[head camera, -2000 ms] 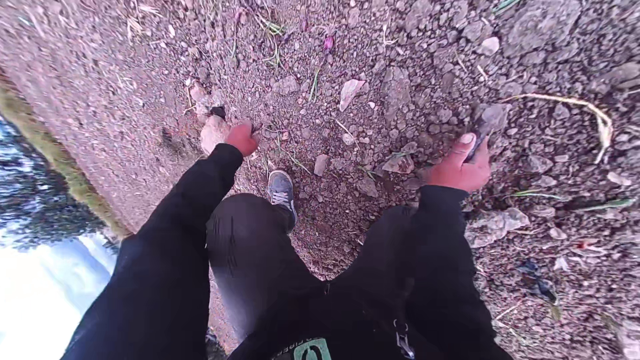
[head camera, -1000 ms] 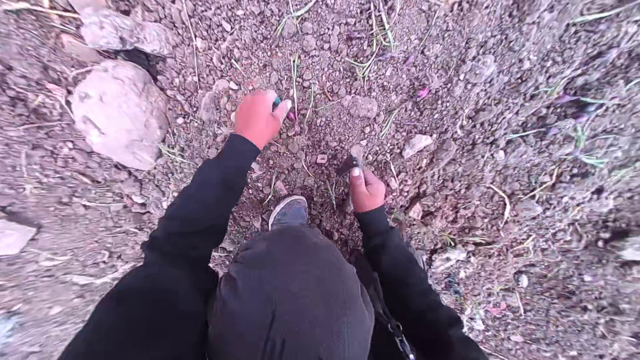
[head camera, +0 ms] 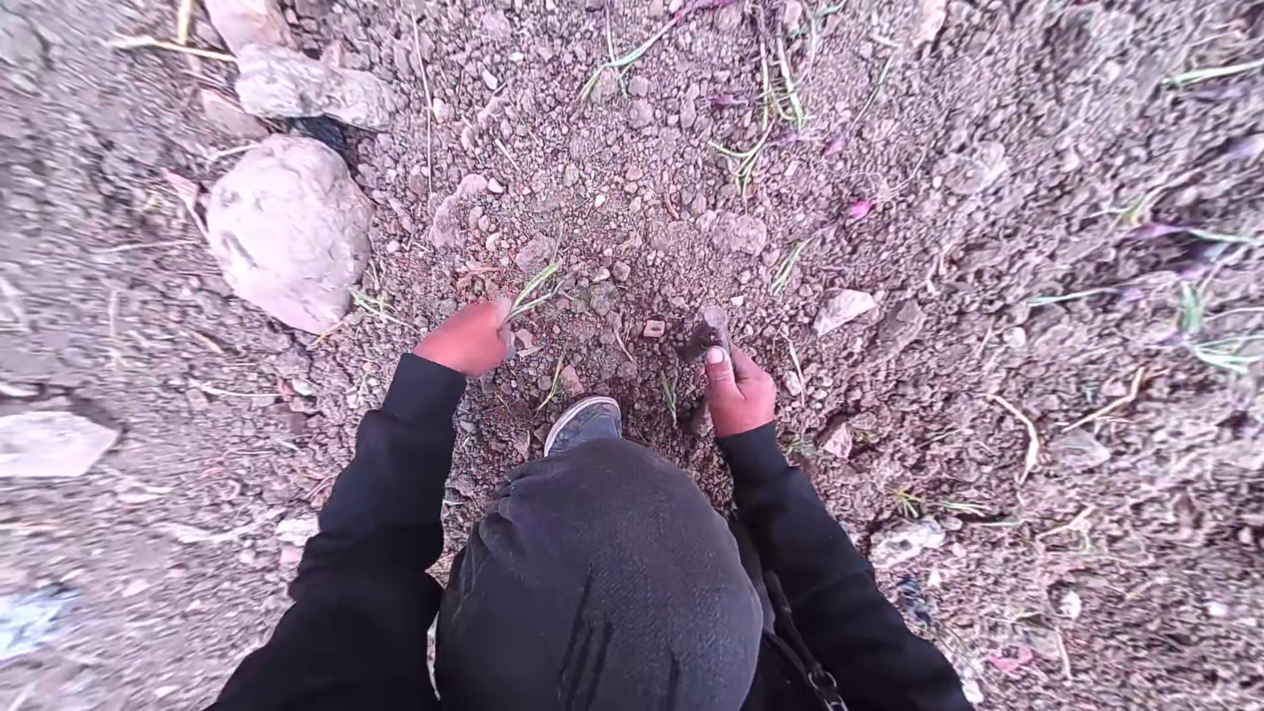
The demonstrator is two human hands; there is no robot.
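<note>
My left hand [head camera: 472, 338] is closed on a small green plant [head camera: 534, 292], whose thin leaves stick out past the fingertips, low over the stony soil. To its right, my right hand [head camera: 739, 387] grips a small hand tool [head camera: 713, 331] with a dark, soil-coloured head; its exact kind cannot be told. The thumb lies along the tool, and its lower part is hidden by the hand. A small reddish stone [head camera: 654, 328] lies on the soil between the hands.
A large rounded rock [head camera: 289, 233] lies left of my left hand, with a pale rock [head camera: 314, 87] above it. My shoe [head camera: 584, 423] and bent knee are below the hands. Uprooted-looking green and purple plants [head camera: 780, 89] are scattered at the top and right.
The view has swung round since two seconds ago. Since one second ago, green leaves show at my left hand's fingertips. My right hand still holds the tool.
</note>
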